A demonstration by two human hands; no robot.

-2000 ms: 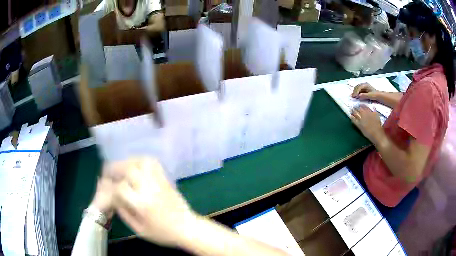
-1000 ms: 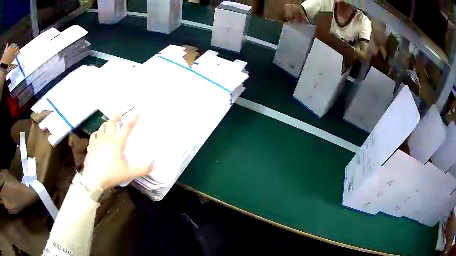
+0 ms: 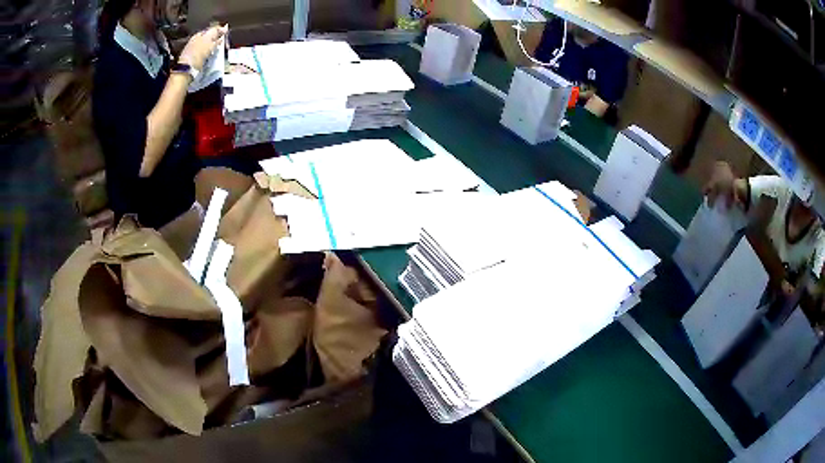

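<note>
Neither of my hands shows in the head view. A thick stack of flat white carton blanks [image 3: 525,298] lies slanting on the green bench, its near corner over the bench edge and a blue line near its far end. Another flat blank [image 3: 362,203] lies to its left on the bench, blue line near its left end. A further stack of blanks [image 3: 312,77] stands behind it. No hand touches the near stack.
A waste box full of crumpled brown paper [image 3: 271,335] and white strips [image 3: 231,316] is at lower left. A person [image 3: 136,118] stands behind it. White upright boxes [image 3: 631,169] line the far belt; two people are beyond, one hand on a box.
The view has swung left, so the stack appears further right. My left hand was on the stack and is now out of view. The waste box and the person at left show more fully.
</note>
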